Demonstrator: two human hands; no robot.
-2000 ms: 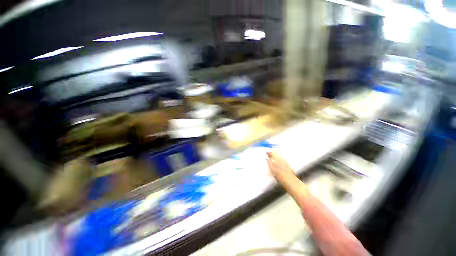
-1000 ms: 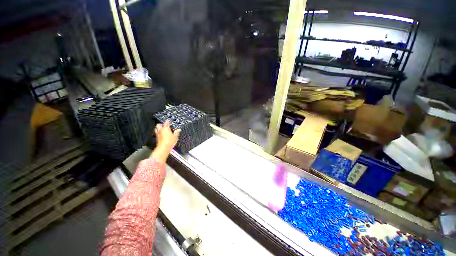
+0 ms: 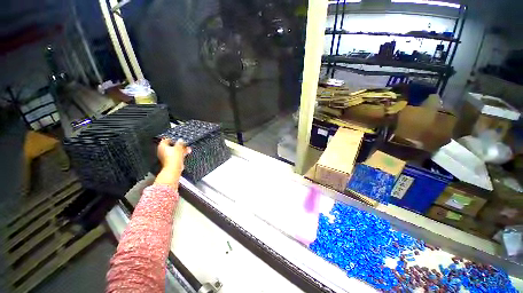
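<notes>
My left hand (image 3: 172, 157), bare with a pink-red sleeve, reaches out from the bottom left. Its fingers and thumb pinch the near left corner of the top PCB panel (image 3: 192, 131), a dark sheet with a pale pattern. That panel lies on or just above a block of stacked PCB panels (image 3: 207, 157) at the left end of the white shelf; any gap between them cannot be made out. The fingertips are partly hidden at the panel's edge. My right hand is out of the picture.
Blue components (image 3: 355, 237) and red-brown ones (image 3: 427, 274) lie heaped on the shelf (image 3: 252, 197), beside a pink bin (image 3: 309, 209). A larger dark panel stack (image 3: 114, 149) stands left, above a wooden pallet (image 3: 49, 223). Cartons (image 3: 339, 157) and a blue box (image 3: 418, 189) stand behind.
The view has swung left from the component heap to the panel stacks. The right arm seen earlier has left the picture. My left hand has stayed at the top panel's corner since one second ago.
</notes>
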